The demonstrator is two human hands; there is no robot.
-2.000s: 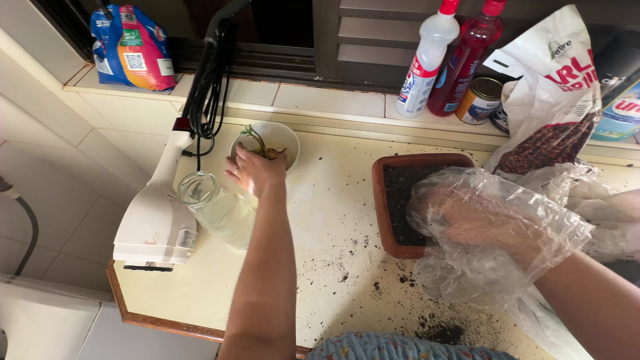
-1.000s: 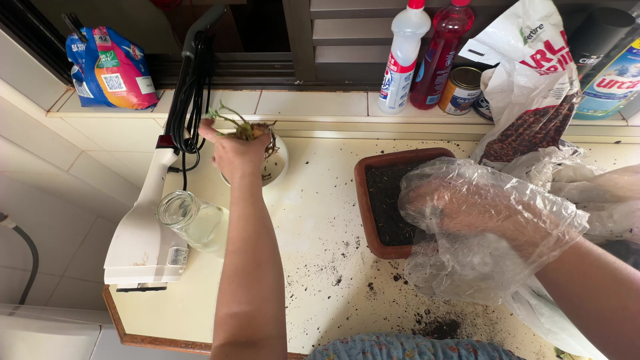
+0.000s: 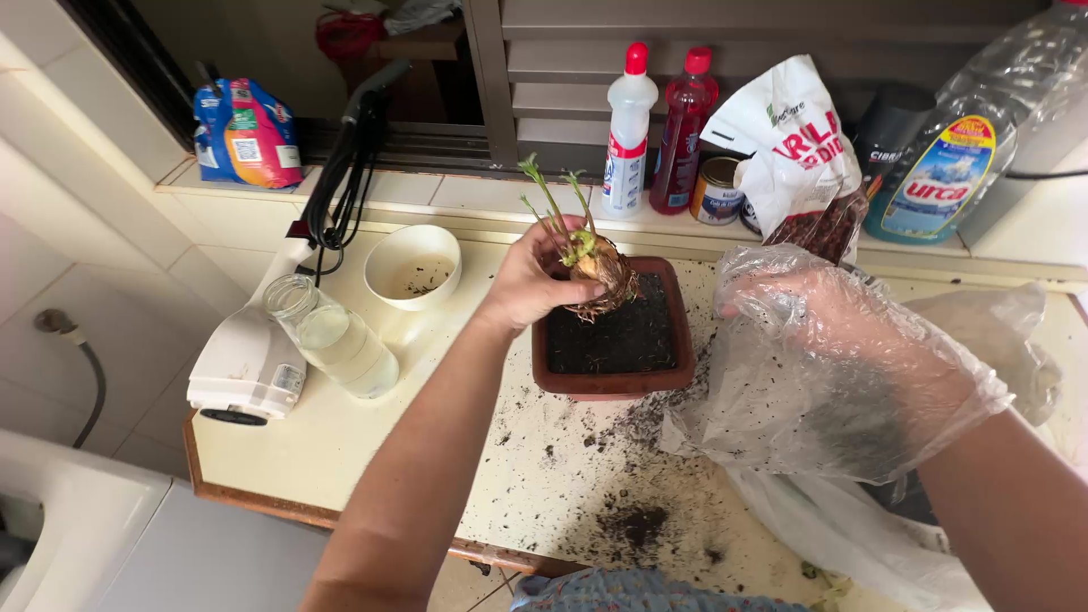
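My left hand (image 3: 540, 285) grips a rooted bulb-like plant base (image 3: 602, 270) with green shoots pointing up. It is held over the back left part of a brown rectangular planter (image 3: 612, 384) filled with dark soil (image 3: 616, 336). My right hand (image 3: 786, 297) is inside a clear plastic bag (image 3: 799, 408), to the right of the planter; its fingers look bent, and whether they hold anything cannot be told. A white bowl (image 3: 414, 300) with a little murky liquid and dark bits stands left of my left hand. Beside it is a glass jar (image 3: 344, 344) of cloudy liquid.
A white corded appliance (image 3: 251, 365) lies at the left of the counter (image 3: 425, 467). Soil (image 3: 637, 523) is scattered in front of the planter. Along the ledge are a white bottle (image 3: 627, 140), a red bottle (image 3: 682, 136), a can (image 3: 716, 191), a substrate bag (image 3: 799, 144) and a blue-labelled bottle (image 3: 935, 183).
My left hand has lifted the plant out of the white bowl and carried it right, over the planter. My right hand, in the bag, has moved off the planter to its right.
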